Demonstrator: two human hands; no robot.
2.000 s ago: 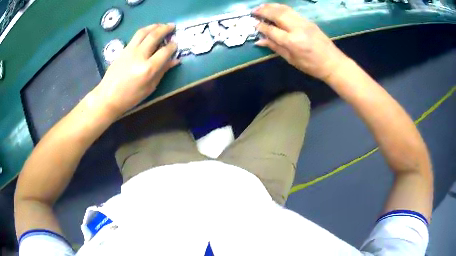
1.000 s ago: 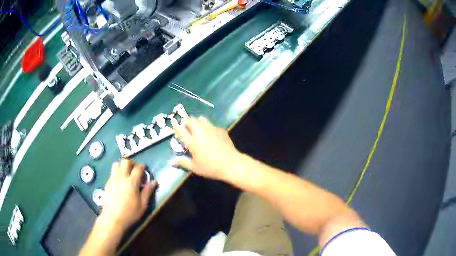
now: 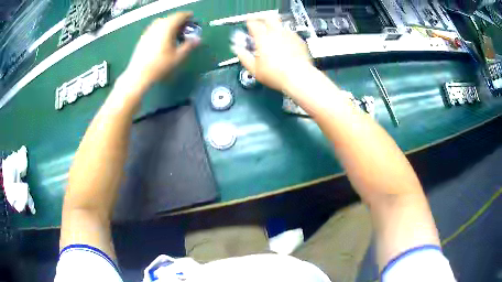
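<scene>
My left hand [image 3: 161,52] is raised over the back of the bench, its fingers around a round disc part [image 3: 191,34]. My right hand [image 3: 271,50] is beside it, its fingers on another small round part [image 3: 241,41], which is blurred. Loose discs lie pale side up on the green mat: one near my right wrist [image 3: 249,77], one in the middle [image 3: 222,97] and one nearer the front [image 3: 222,135]. A carrier plate [image 3: 294,106] lies partly hidden under my right forearm.
A black tray [image 3: 170,160] lies at front left, partly under my left arm. A plate [image 3: 82,85] lies behind it. Tweezers [image 3: 385,96] and another plate [image 3: 462,93] lie to the right. The machine [image 3: 352,47] is at back right, a white crumpled heap [image 3: 17,179] at far left.
The view has swung left. Both hands have moved from the front of the bench toward the back, leaving the carrier plate, and now have round parts at their fingers.
</scene>
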